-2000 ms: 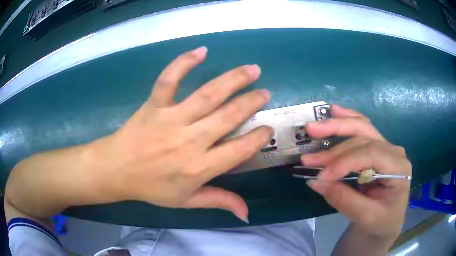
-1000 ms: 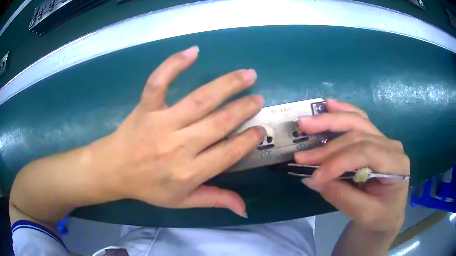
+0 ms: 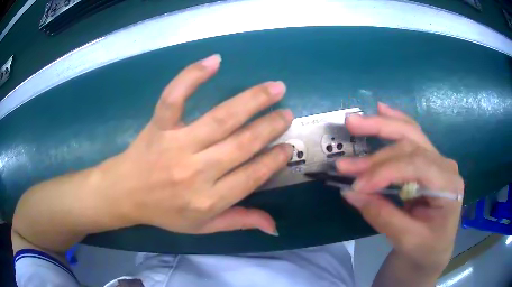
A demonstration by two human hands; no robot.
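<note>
A silver fixture plate [image 3: 314, 126] lies on the dark green mat. Two cavities with dark holes and a slot show; its left part is hidden under my left hand. My left hand [image 3: 191, 162] lies flat over the plate with fingers spread, fingertips on the plate near a cavity. My right hand [image 3: 407, 174] is at the plate's right end and holds tweezers [image 3: 435, 193] with a cream lump on them. The dark tweezer tips are blurred, over the plate's front edge. The right hand's fingers partly cover the plate's right end.
A white strip [image 3: 236, 25] crosses the green mat [image 3: 314, 61] beyond the plate. A stack of fixture plates [image 3: 70, 17] is at the far left, with another plate part [image 3: 5, 70] at the left edge. A blue bin [image 3: 491, 216] is at the lower right.
The tweezer tips have moved left and up to the plate's front edge. My right fingers have shifted, uncovering the right cavity. My left hand has slid slightly left with the plate.
</note>
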